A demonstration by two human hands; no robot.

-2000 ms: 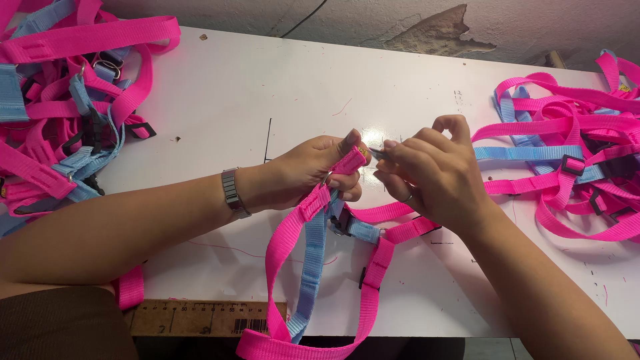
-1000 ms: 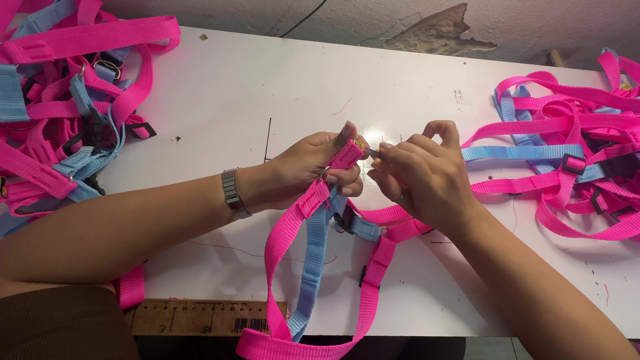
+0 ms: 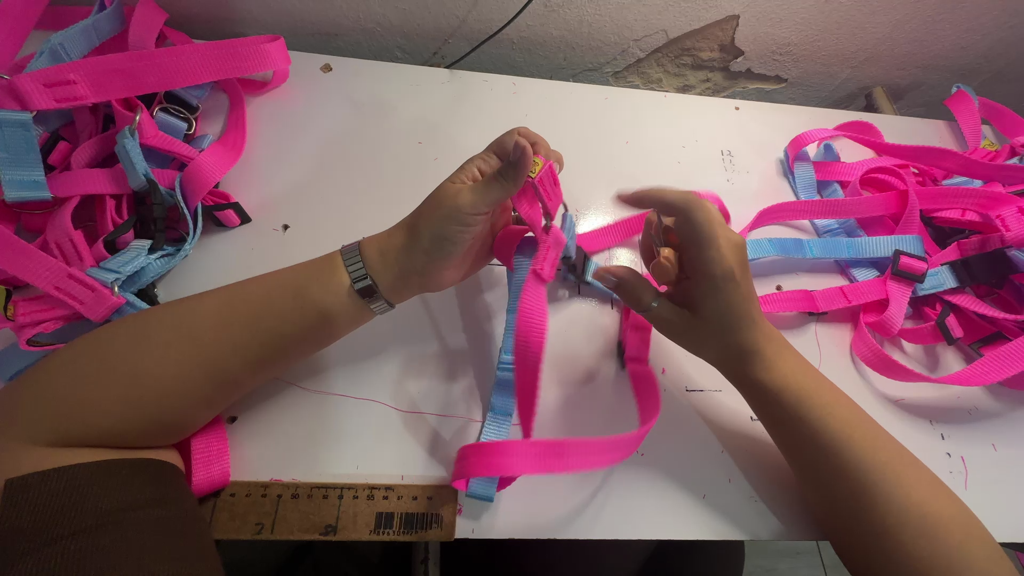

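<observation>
My left hand (image 3: pixel 480 212) pinches the stitched end of a pink webbing strap (image 3: pixel 538 186), which bears a small yellow label, between thumb and fingers. From it a loop of pink and light blue webbing (image 3: pixel 532 344) hangs down over the table, with a black plastic buckle (image 3: pixel 578 262) near its top. To the right, my right hand (image 3: pixel 692 276) has its thumb and index finger spread. A small metal tool (image 3: pixel 658 230), mostly hidden, lies within its curled fingers; its kind cannot be told.
Heaps of pink and blue webbing straps with buckles lie at the left (image 3: pixel 160 72) and the right (image 3: pixel 912 208) of the white table (image 3: pixel 384 136). A wooden ruler (image 3: pixel 328 512) lies along the front edge. A loose pink thread crosses the tabletop. Behind stands a wall with peeling plaster (image 3: pixel 704 60).
My right hand has moved off the strap end to the right, and its thumb and index finger have spread. The strap end is raised in my left hand, and the hanging loop has shifted.
</observation>
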